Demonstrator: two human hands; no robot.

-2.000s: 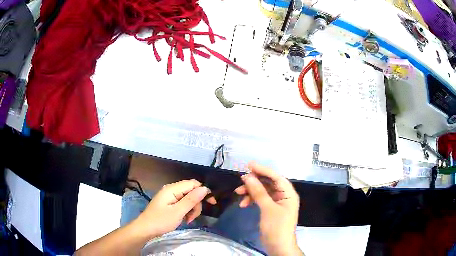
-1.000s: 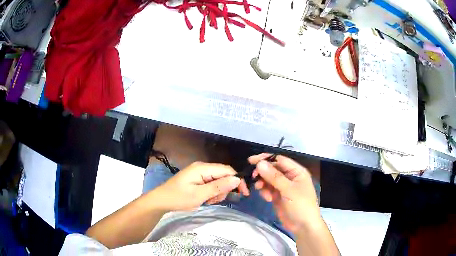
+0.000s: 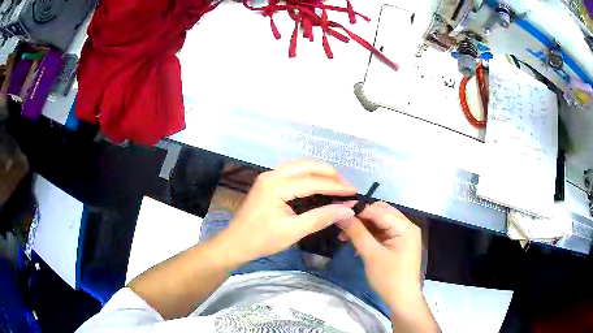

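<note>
My left hand and my right hand meet over my lap, just in front of the table's front edge. A narrow black cord is pinched between the fingertips of both hands. Its short end sticks up past my right fingers toward the table edge. More black shows under my left fingers, but its length and lower part are hidden by the hands and the dark background.
A red garment bundle with red straps lies on the white table at the left and back. Red-orange scissors handle and handwritten paper lie at the right beside the sewing machine. A ruler scale runs along the front edge.
My hands have come together, and my left hand has moved right to meet my right hand at the cord. The table objects have shifted in view to the right.
</note>
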